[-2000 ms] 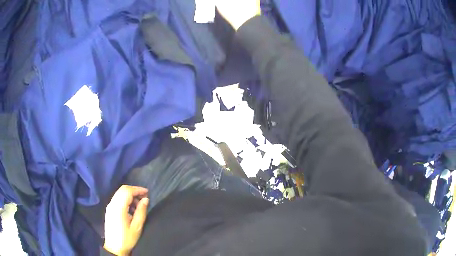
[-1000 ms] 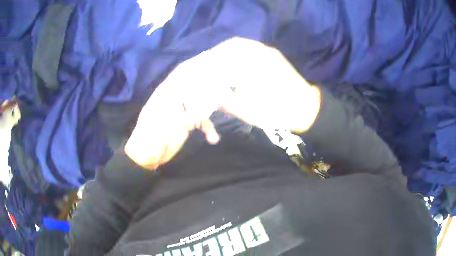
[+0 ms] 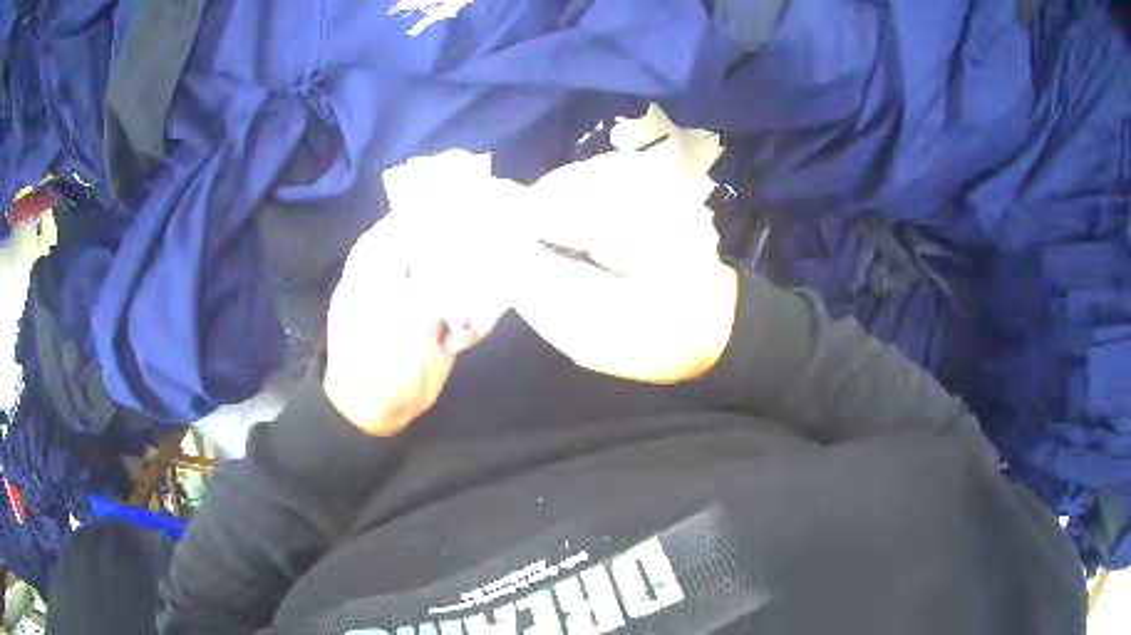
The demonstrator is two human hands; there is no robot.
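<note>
My left hand (image 3: 403,316) and my right hand (image 3: 633,279) meet in front of my chest, both washed out white by the light. A small white patch (image 3: 437,176) with straight edges stands out above my left hand, at the fingers. Where the fingers of the two hands meet is too bright to tell apart, and I cannot tell whether my right hand also holds the patch. The navy garment (image 3: 409,93) lies beyond my hands. A ragged white backing patch (image 3: 428,10) on it is cut off by the top edge.
White scraps (image 3: 670,137) show just beyond my right hand. Heaped blue garments (image 3: 1067,285) lie at the right. A white heap (image 3: 17,292) is at the far left. A blue strip (image 3: 134,515) is at the lower left, and a thin yellow bar (image 3: 1096,593) at the lower right.
My right hand has come back from the top of the view to meet my left hand, which has risen from the lower left. The white patch now shows above my left hand.
</note>
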